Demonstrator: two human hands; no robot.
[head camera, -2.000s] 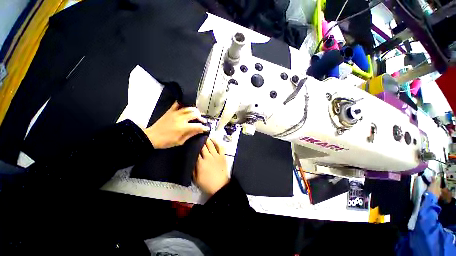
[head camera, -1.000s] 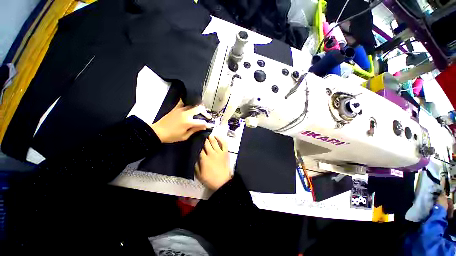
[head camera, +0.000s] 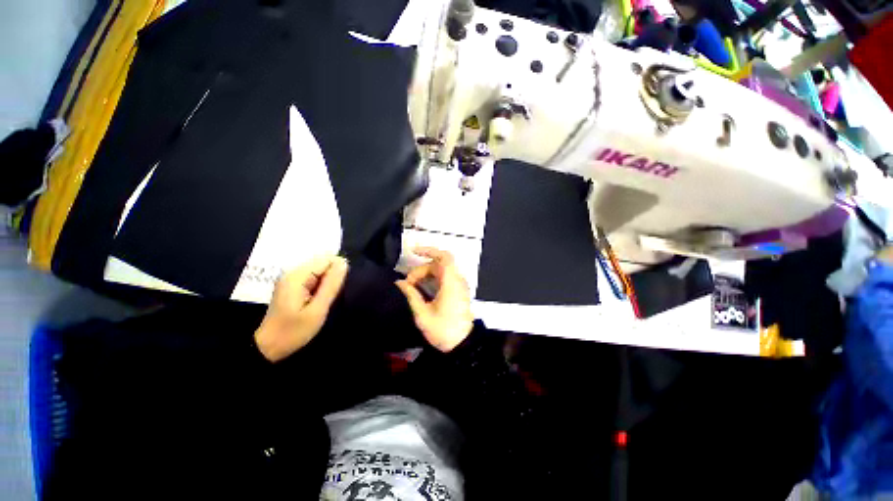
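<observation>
A black fabric panel (head camera: 367, 284) hangs between my hands at the table's front edge, left of the needle. My left hand (head camera: 302, 305) pinches its left side between thumb and fingers. My right hand (head camera: 438, 298) has thumb and finger close together at its right side. The fabric edge there is dark and hard to make out. The white sewing machine (head camera: 627, 137) with pink lettering stands beyond my right hand. Its presser foot (head camera: 470, 168) shows above the needle plate, with no fabric visible directly under it.
Stacked black cut pieces (head camera: 206, 186) with white gaps lie at left, beside yellow material (head camera: 88, 157). A black rectangle (head camera: 539, 235) lies right of the needle, then thin coloured tools (head camera: 619, 279) and a black card (head camera: 729, 301). A blue crate (head camera: 47, 401) is below left. A blue sleeve (head camera: 867, 372) shows at right.
Both hands have moved from the needle area towards me, bringing the fabric to the table's front edge. My left hand has moved farther from the right one. The camera view has also shifted.
</observation>
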